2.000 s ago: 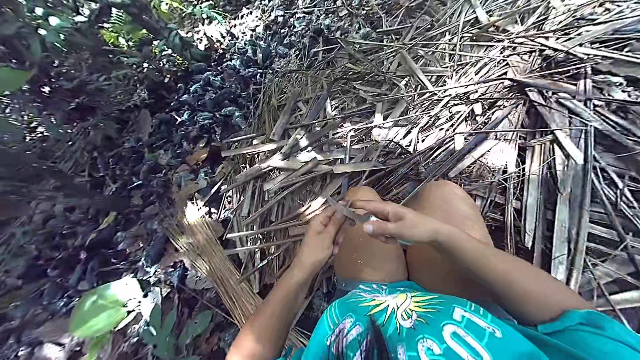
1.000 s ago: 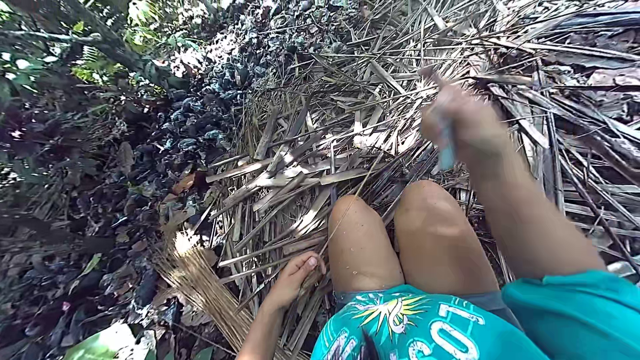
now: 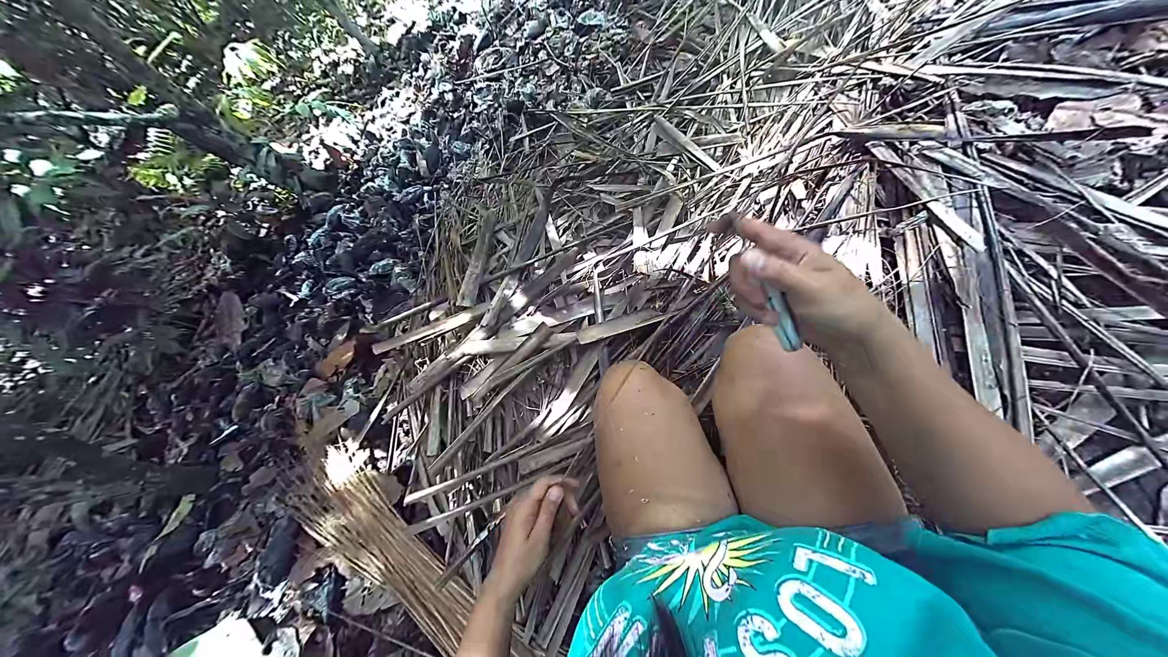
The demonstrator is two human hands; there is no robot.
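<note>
My right hand (image 3: 798, 283) is raised over my right knee, closed on a small knife with a pale blue-green handle (image 3: 783, 318); a dark tip, seemingly its blade, juts out past the index finger. Low beside my left thigh, my left hand (image 3: 534, 525) has its thumb and fingers pinched together, seemingly on a thin strip too fine to make out clearly. Left of that forearm lies a bundle of thin brown midribs (image 3: 392, 547). Cut pieces of dry palm leaf (image 3: 538, 351) are heaped in front of my knees.
Long dry palm fronds (image 3: 985, 274) cover the ground at the right. Dark husks or shells (image 3: 365, 237) and fallen leaves spread along the left, with green plants (image 3: 173, 155) at the upper left. A pale leaf (image 3: 219, 639) shows at the bottom left.
My hands, close together over my knees two seconds ago, are now apart. The right one went up and right with the knife; the left one moved down beside my left thigh.
</note>
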